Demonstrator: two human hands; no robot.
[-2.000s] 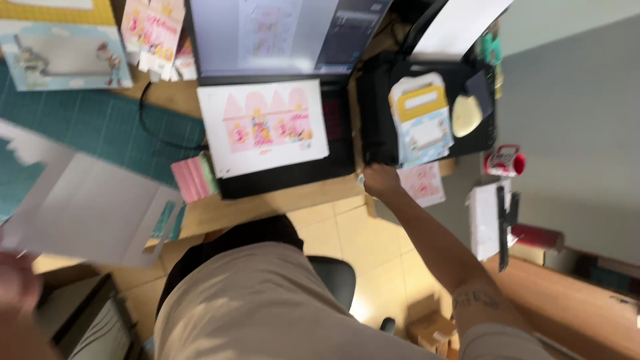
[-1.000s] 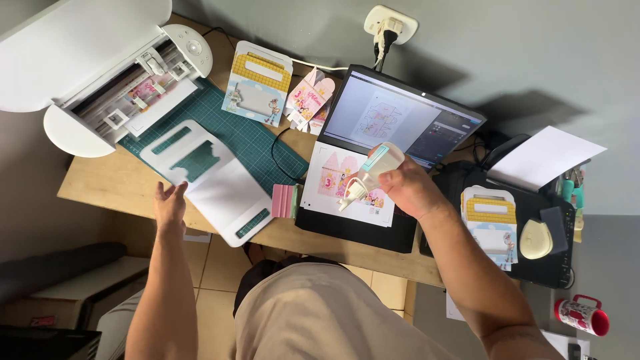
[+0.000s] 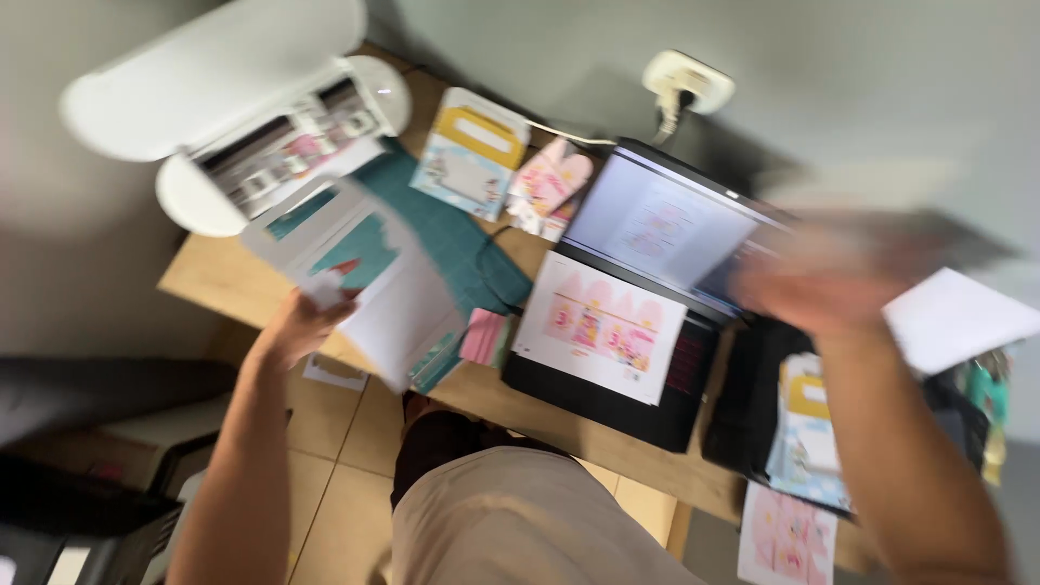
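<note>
My left hand (image 3: 313,321) grips the near edge of a white die-cut card sheet (image 3: 406,301) with cut-out openings, lifted at an angle over the green cutting mat (image 3: 455,236). My right hand (image 3: 821,280) is a motion blur in front of the laptop screen's (image 3: 658,219) right side; whether it holds anything cannot be told. Printed pink sheets (image 3: 601,325) lie on the laptop's keyboard. A small pink piece (image 3: 485,335) sits at the mat's near right corner. A yellow and blue printed card box (image 3: 471,154) and pink cut pieces (image 3: 548,187) are behind the mat.
An open white cutting machine (image 3: 284,154) stands at the back left. A wall socket (image 3: 686,85) with plugs is above the laptop. On the right, a black printer (image 3: 739,398) bears more printed cards (image 3: 804,439), with white paper (image 3: 959,317) behind. A pink printed sheet (image 3: 786,532) hangs low at right.
One second ago my right hand held a clear bottle over the printed sheets; it has moved right. My left hand, then at the card sheet's edge, now holds that sheet raised.
</note>
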